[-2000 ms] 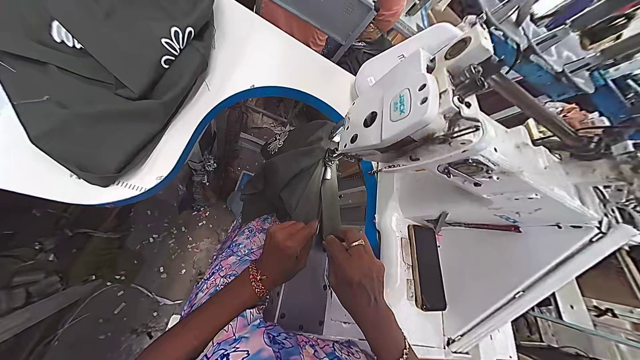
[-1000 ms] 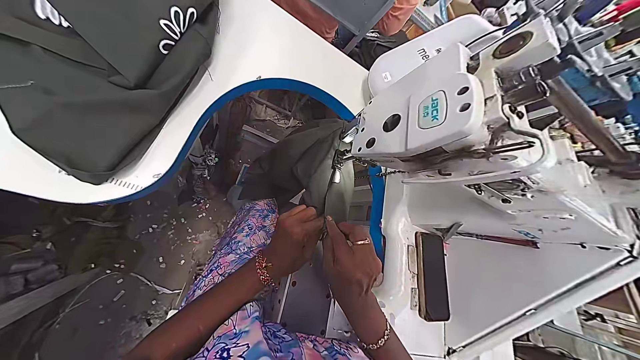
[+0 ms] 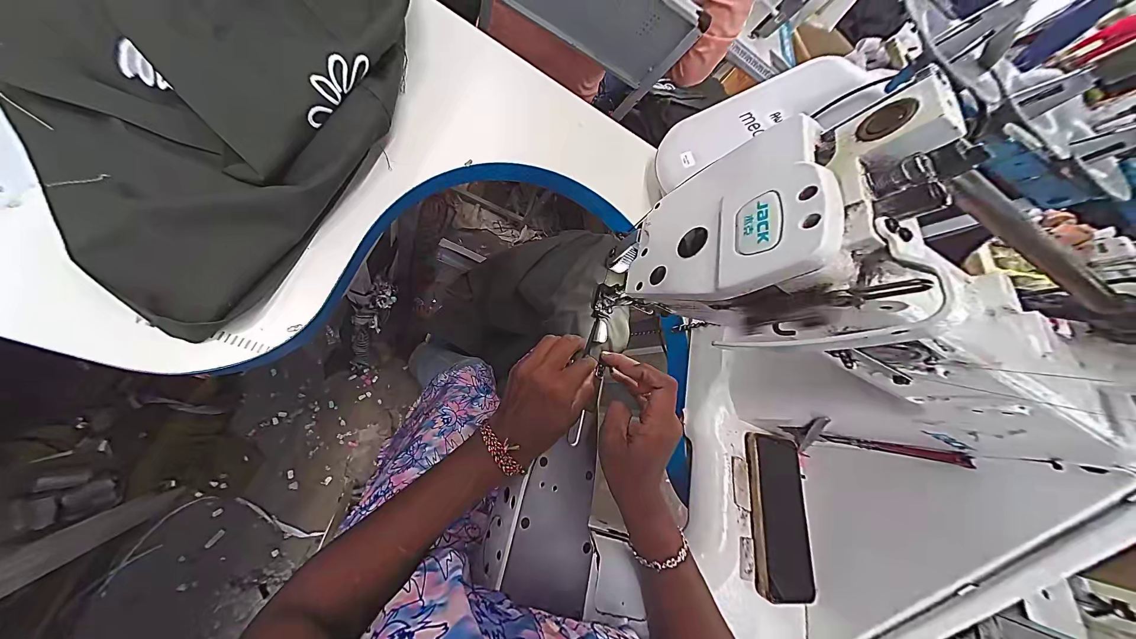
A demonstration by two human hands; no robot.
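Observation:
My left hand (image 3: 546,399) pinches the near end of dark green cloth (image 3: 524,288) just in front of the needle area of a white Jack sewing machine (image 3: 741,231). Close on its right, my right hand (image 3: 641,417) has its thumb and forefinger at the same narrow end, by a metal folder (image 3: 601,333). Most of the cloth hangs behind the machine's foot, over the cut-out of the table. What lies between the fingertips is small and partly hidden. Below my hands is a grey metal plate with holes (image 3: 550,524).
A dark green garment pile with white embroidery (image 3: 204,169) lies on the white table (image 3: 515,98), which has a curved blue edge. A dark phone-like object (image 3: 781,519) and scissors-like tool with red (image 3: 896,448) rest on the machine's right. A person in orange sits beyond.
The strip of cloth that ran from the machine to my hands has shortened, and both hands are now closer to the folder. My right hand's fingers have shifted up to the cloth's end.

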